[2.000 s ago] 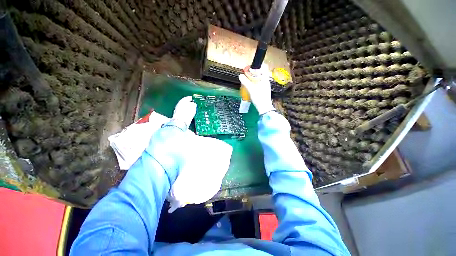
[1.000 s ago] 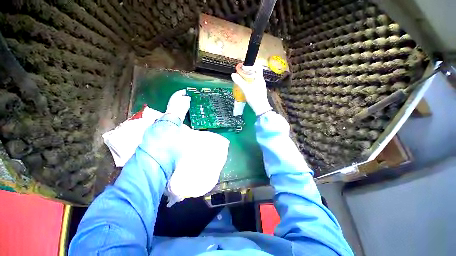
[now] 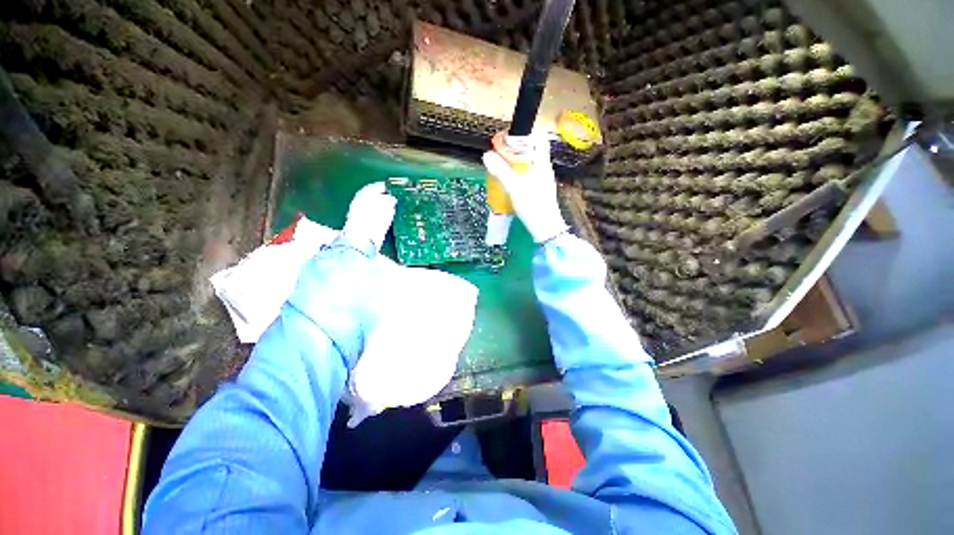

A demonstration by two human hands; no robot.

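A green circuit board [image 3: 437, 225] with many small components lies on the green booth mat [image 3: 513, 329]. My left hand [image 3: 369, 216], in a white glove, grips the board's left edge; its fingertips are partly hidden. My right hand [image 3: 529, 188], gloved in white, is closed around the yellow-orange grip of the nozzle [image 3: 499, 209]. The nozzle's whitish tip points down at the board's right part. A black hose [image 3: 542, 65] runs up from the grip.
Brown bumpy foam [image 3: 722, 178] lines the booth walls. A tan-topped metal box [image 3: 481, 84] with a yellow sticker stands behind the board. White cloths [image 3: 418, 340] lie under and beside my left forearm. A red surface [image 3: 63, 470] is at the lower left.
The nozzle tip has moved from beyond the board's right edge to over its right part, near the lower corner. The whole view has shifted slightly. My left hand stays at the board's left edge.
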